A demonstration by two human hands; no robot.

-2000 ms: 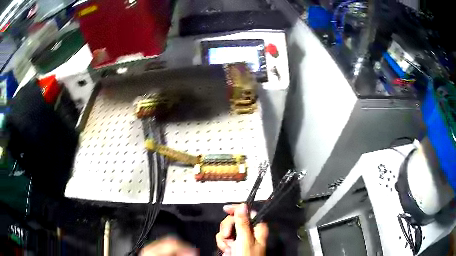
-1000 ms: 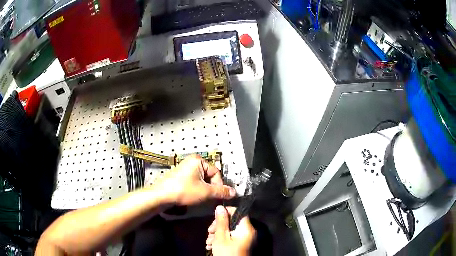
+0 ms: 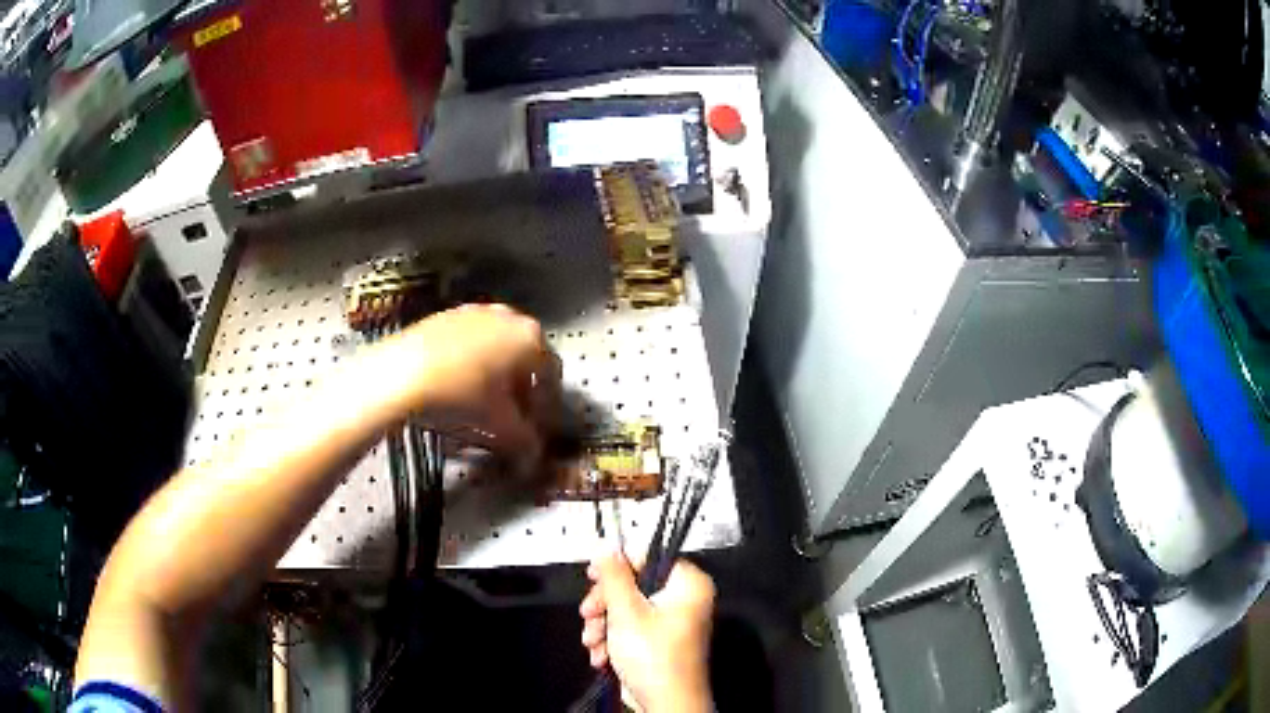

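My right hand (image 3: 651, 630) is shut around several black cables (image 3: 678, 522), silvery tips up, below the near brass-coloured fixture (image 3: 623, 463) with reddish-brown front edge. One or two thin leads run from this hand up to the fixture's front edge. My left hand (image 3: 490, 373), blurred, reaches across the table over the fixture's left end. It hides the yellow bar there; its fingertips point down, and whether they grip anything cannot be seen.
A second fixture (image 3: 392, 291) at the rear left has black cables hanging over the table's front edge. Stacked yellow fixtures (image 3: 642, 234) stand beside the touchscreen (image 3: 623, 144). The perforated table plate (image 3: 300, 330) lies below a red housing (image 3: 320, 87). A grey cabinet (image 3: 975, 355) is at right.
My left hand came in from the lower edge to the cables in my right hand, then moved up and left over the fixture. The view has shifted slightly.
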